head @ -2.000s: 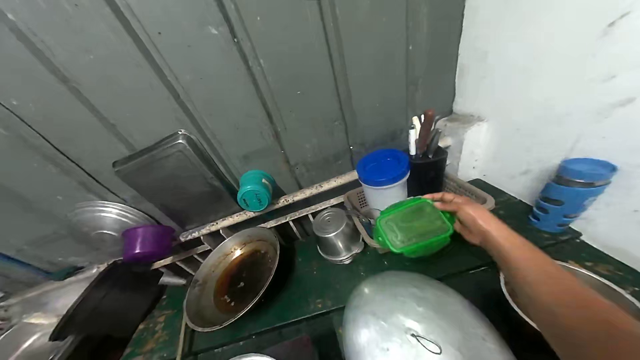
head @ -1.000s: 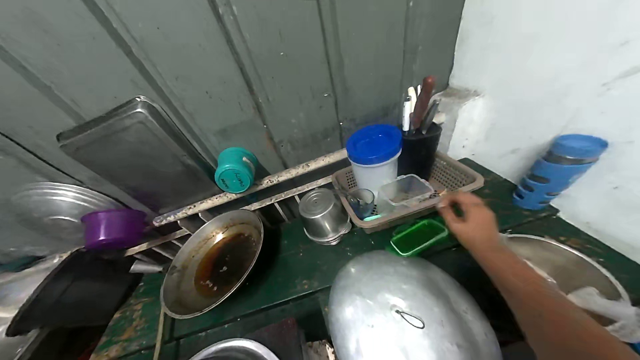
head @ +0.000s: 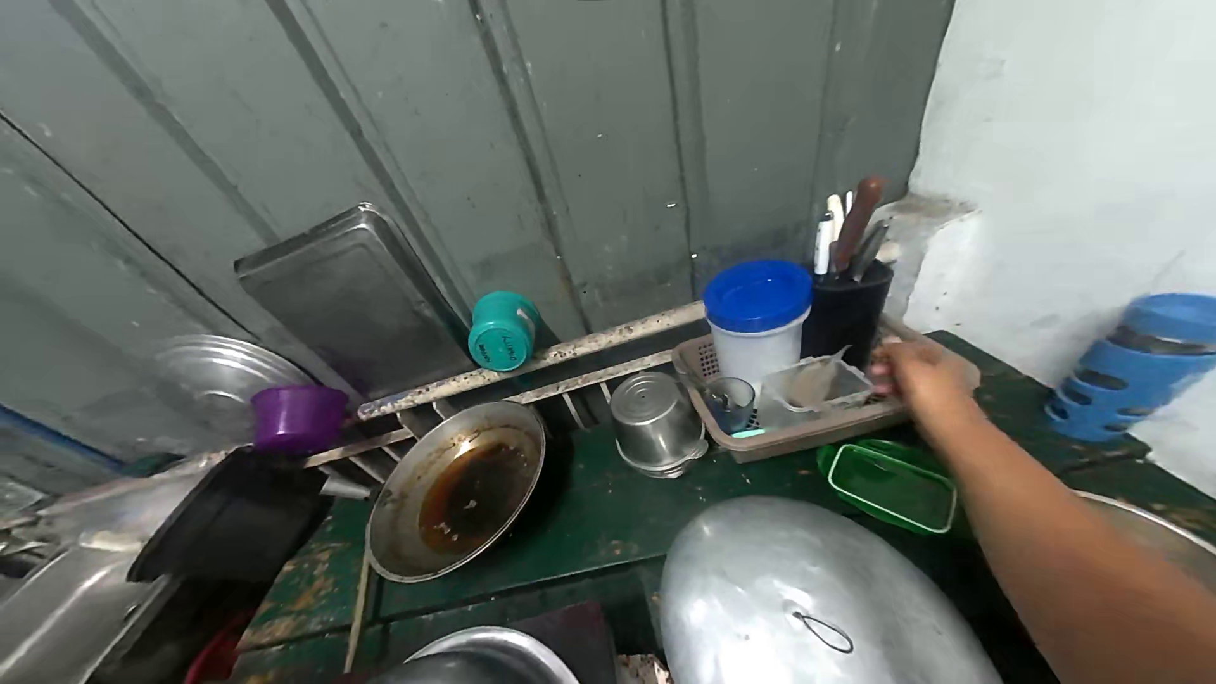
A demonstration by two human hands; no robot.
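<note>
My right hand [head: 917,372] reaches over the right part of a beige plastic basket [head: 807,435]; its fingertips are partly hidden, so a hold cannot be made out. Just left of the fingers, a clear plastic container [head: 819,385] lies in the basket, beside a small glass [head: 730,404]. A white tub with a blue lid [head: 758,296] and a black holder [head: 845,318] with knives stand behind. Below my wrist, a green-rimmed container [head: 891,486] rests on the green wooden table. My left hand is out of view.
A large domed metal lid [head: 807,589] takes up the front. A pan with brown liquid [head: 475,494], an upturned metal pot [head: 654,418], and a teal cup [head: 503,332] are left of the basket. A blue bottle [head: 1135,366] stands at the right wall.
Two seconds ago my right hand held the green container in front of the basket; it has let go. The container now sits lower on the table, and my hand is over the basket.
</note>
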